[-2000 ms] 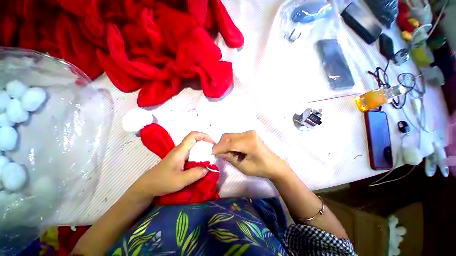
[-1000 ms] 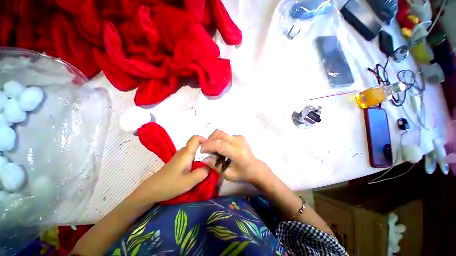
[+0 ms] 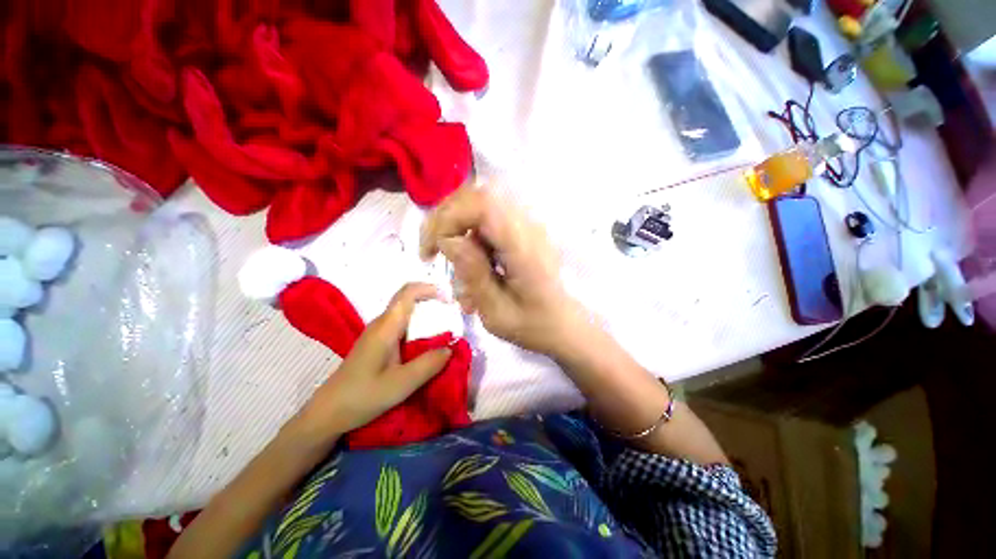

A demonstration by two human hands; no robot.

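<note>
My left hand [image 3: 377, 366] holds a red plush piece [image 3: 437, 399] and the white pompom [image 3: 434, 319] at its end, by the table's near edge. My right hand [image 3: 497, 268] is raised beyond the pompom, blurred, with fingertips pinched together. A small dark tool shows in its palm. A needle or thread between the hands is too fine to make out. Another end of red plush [image 3: 319, 311] with a white pompom [image 3: 271, 273] lies to the left of my left hand.
A heap of red plush pieces [image 3: 317, 109] lies far left. A clear bag of pompoms [image 3: 131, 360] is at left. Right of centre are a small metal object [image 3: 644, 227], an amber bottle [image 3: 780, 175], a smartphone [image 3: 806, 260], cables [image 3: 857, 129] and a dark flat item in clear bag [image 3: 695, 106].
My right hand has moved up and away from the pompom, which now shows again. My left hand still holds the red piece. The whole view has shifted slightly.
</note>
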